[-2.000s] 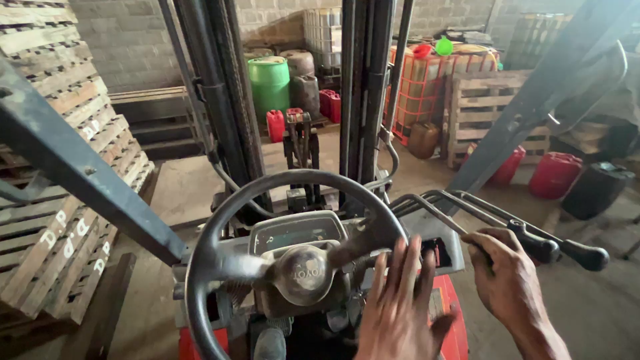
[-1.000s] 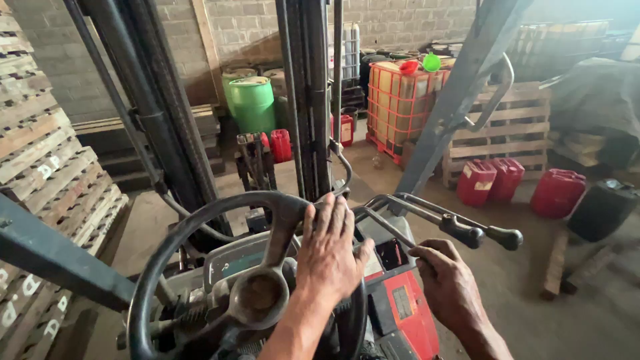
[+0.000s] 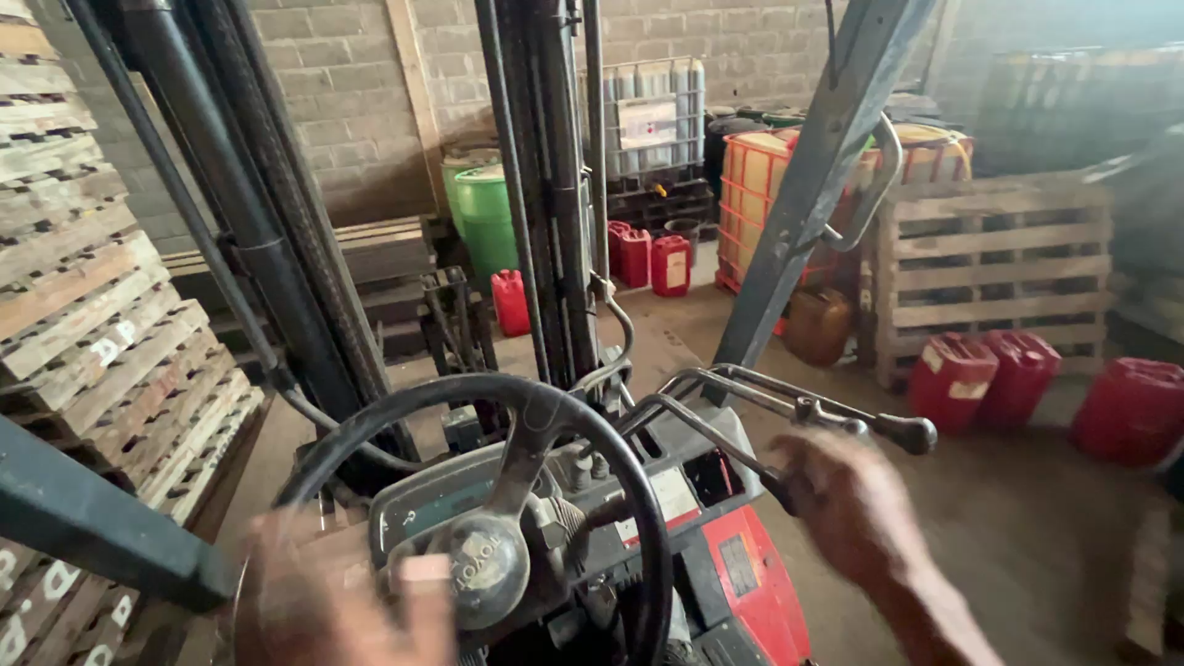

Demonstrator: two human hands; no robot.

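Observation:
A black steering wheel (image 3: 652, 518) with a Toyota hub is in front of me. My left hand (image 3: 342, 592), blurred by motion, is over the wheel's lower left side, fingers apart; whether it touches the rim cannot be told. My right hand (image 3: 846, 499) is closed around the end of the nearest hydraulic control lever (image 3: 708, 430), right of the wheel. Two more levers with black knobs, one of them a long lever (image 3: 902, 433), reach out just beyond that hand. Under the levers lies the forklift's red side panel (image 3: 754, 578).
The forklift mast (image 3: 546, 185) rises ahead. Stacked wooden pallets (image 3: 120, 351) stand close on the left. Beyond are a green drum (image 3: 488, 222), a caged tank (image 3: 652, 120) and an orange-caged tank (image 3: 754, 185). At right, red jerrycans (image 3: 953, 379) stand before a leaning pallet (image 3: 999, 264).
My left hand has moved from the wheel's upper right rim to its lower left side. The wheel's spokes have turned. My right hand stays at the levers. The view of the store has shifted.

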